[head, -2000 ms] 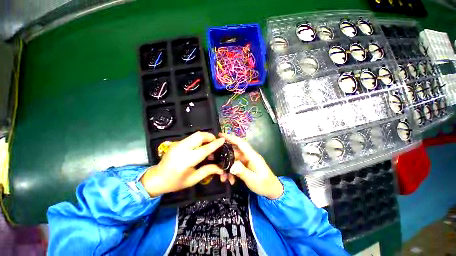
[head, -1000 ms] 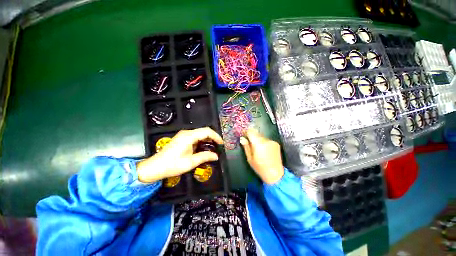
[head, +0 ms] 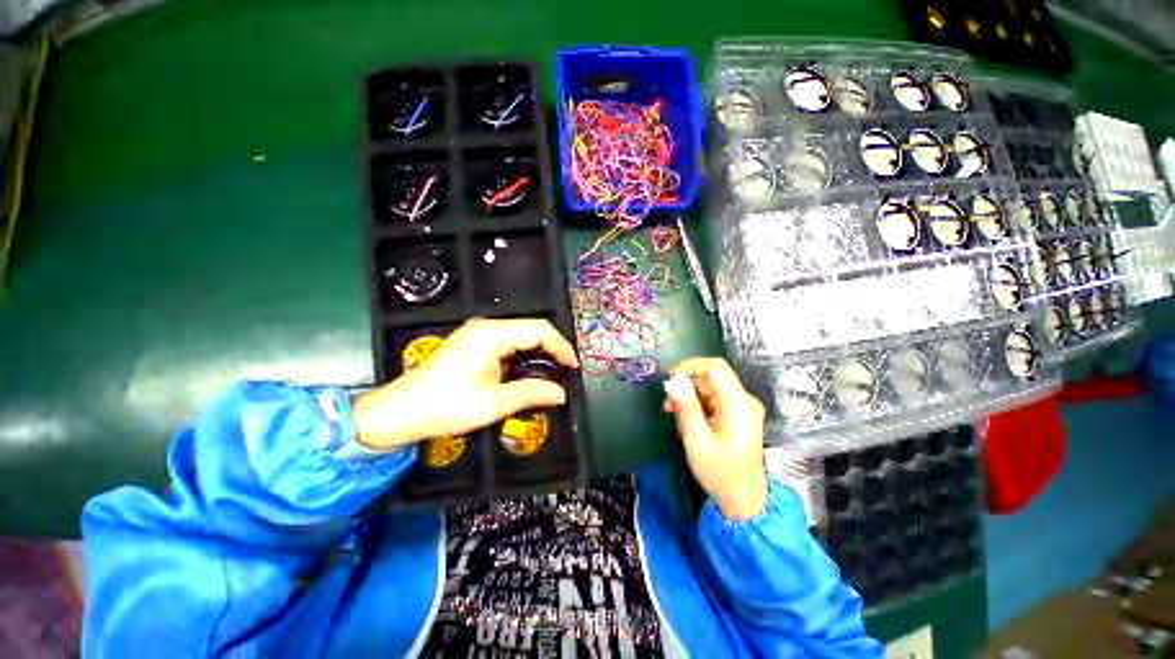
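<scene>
My left hand is curled over a dark round unit in the right column of the black compartment tray, with thumb and fingers around its rim. My right hand is over the bench right of the tray, thumb and finger pinched together. A small white spot shows at its fingertips; whether they hold a wire is too small to tell. Loose lead wires lie beside the tray. Upper pockets hold black units with blue, white and red wires. Gold-yellow parts sit in lower pockets.
A blue bin of tangled wires stands behind the loose wires. A thin pale stick lies right of them. Clear trays with silver discs, a dark pocket tray and a red container are at right.
Two seconds ago both hands were together at a round black part. My right hand then reached the loose wires and has since moved right and towards me. My left hand stays at the tray.
</scene>
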